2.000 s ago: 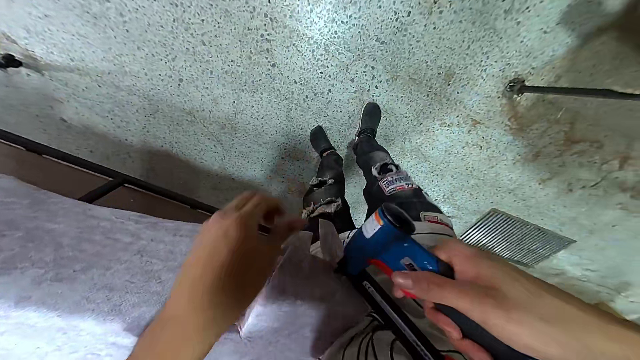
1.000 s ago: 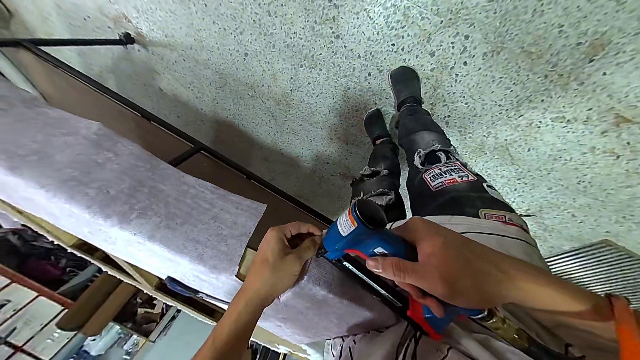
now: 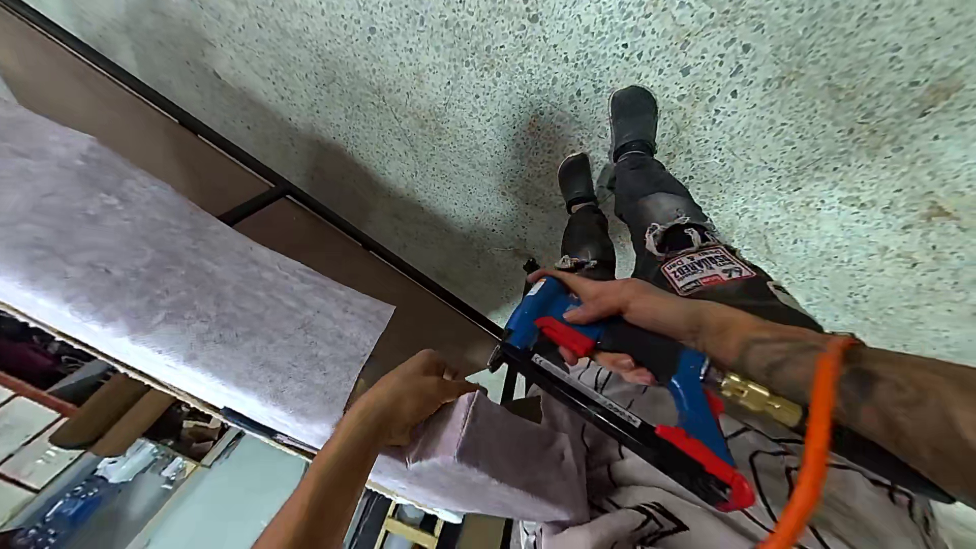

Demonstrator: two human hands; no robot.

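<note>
My right hand (image 3: pixel 610 320) is closed round the handle of a blue, black and red pneumatic stapler (image 3: pixel 633 412), whose nose points left, beside a black metal frame bar. A brass air fitting (image 3: pixel 751 396) and an orange hose (image 3: pixel 812 457) are at its handle end. My left hand (image 3: pixel 423 393) pinches the folded edge of a greyish-lilac fabric (image 3: pixel 496 457) at the corner of the covered piece; its fingertips are partly hidden. More of this fabric (image 3: pixel 191 282) lies along the piece to the left, with a loose cut edge over a brown panel (image 3: pixel 320 263).
A black metal rail (image 3: pixel 229 149) runs diagonally along the brown panel. Beyond it is the speckled floor (image 3: pixel 427 76), where my legs and dark shoes (image 3: pixel 633 122) show. Shelves with boxes and cardboard rolls (image 3: pixel 99 412) stand at lower left.
The stapler has moved from over the fabric corner to its right side. My left hand now holds the fabric fold, where two seconds ago it was raised and blurred. The view has shifted.
</note>
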